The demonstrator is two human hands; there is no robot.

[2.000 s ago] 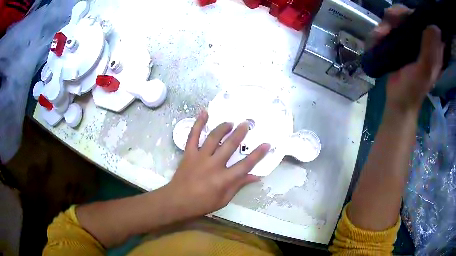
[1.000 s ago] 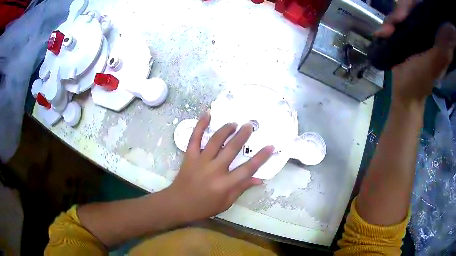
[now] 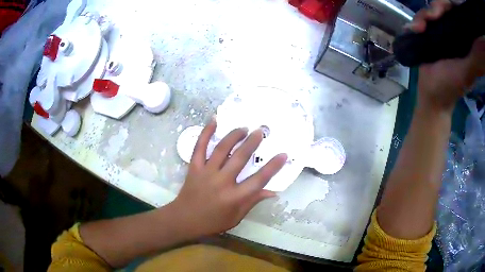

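A white plastic housing (image 3: 287, 127) lies on the board with its hollow side up, a round lobe on each side; glare hides much of its inside. My left hand (image 3: 223, 180) lies on its left and lower part with fingers spread, holding it down. My right hand (image 3: 446, 69) is closed around a thick black electric screwdriver (image 3: 436, 40) at the upper right. The screwdriver's front end is at the mechanism of the silver screw feeder (image 3: 367, 50). Its bit and any screw cannot be made out.
White assemblies with red blocks (image 3: 106, 87) lie at the left, some stacked. Glossy red blocks (image 3: 317, 8) lie at the board's top edge, beside the feeder. Clear crinkled plastic (image 3: 460, 196) is at the right, and whitish plastic (image 3: 16, 79) at the far left.
The right hand and screwdriver moved slightly right relative to the feeder and remain near it. The left hand stays on the housing. The view has shifted a little.
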